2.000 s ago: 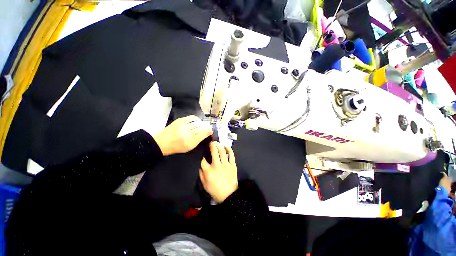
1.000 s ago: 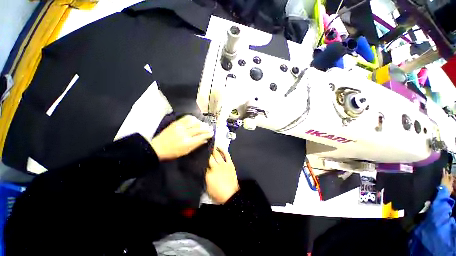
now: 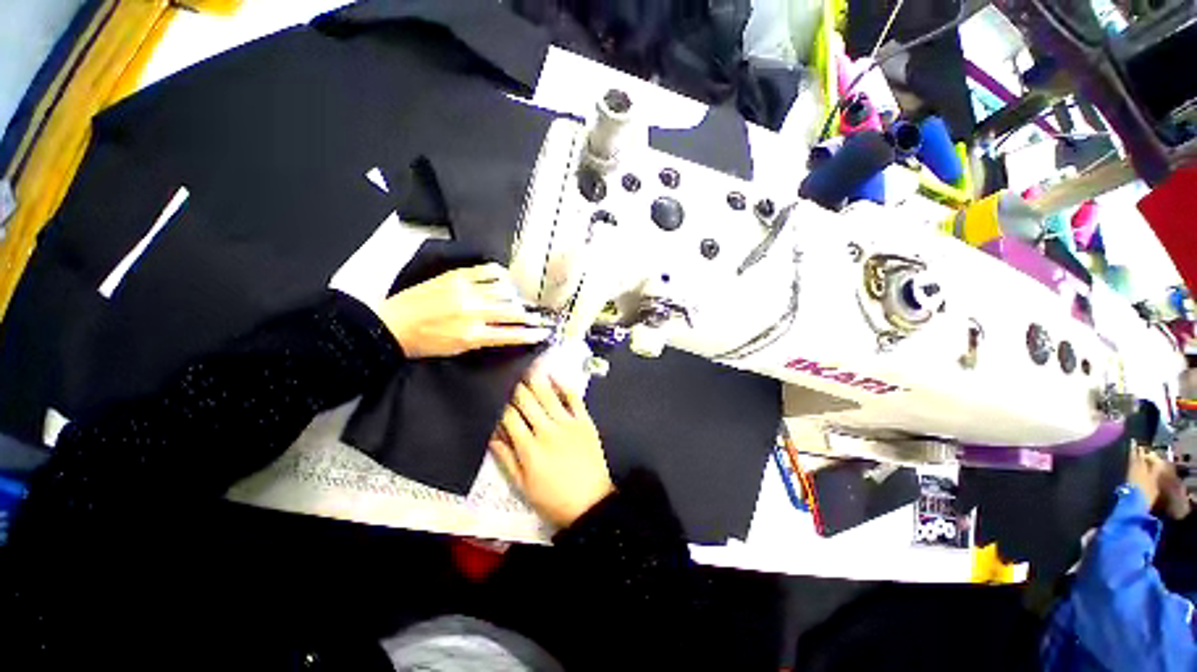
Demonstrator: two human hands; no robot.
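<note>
A black fabric panel (image 3: 440, 418) lies under my hands and reaches the needle area of the white sewing machine (image 3: 840, 309). My left hand (image 3: 462, 313) lies flat on the panel, its fingertips close beside the presser foot (image 3: 567, 328). My right hand (image 3: 554, 450) rests palm down at the panel's right edge, just in front of the foot, fingers pointing to it. The needle itself is too small to make out. A black rectangular piece (image 3: 689, 440) lies right of my right hand, partly under the machine arm.
Black stacked pieces (image 3: 250, 171) cover the table at left. Orange and blue snips or a pen (image 3: 797, 486), a printed card (image 3: 936, 509) and a yellow tag (image 3: 998, 566) lie near the front right edge. Thread cones (image 3: 853, 164) stand behind the machine. A person in blue (image 3: 1116, 578) sits at right.
The panel under my hands has shifted and its pointed lower corner now lies on the table, showing pale tabletop in front. My left hand is slightly higher and flatter. The view has shifted a little.
</note>
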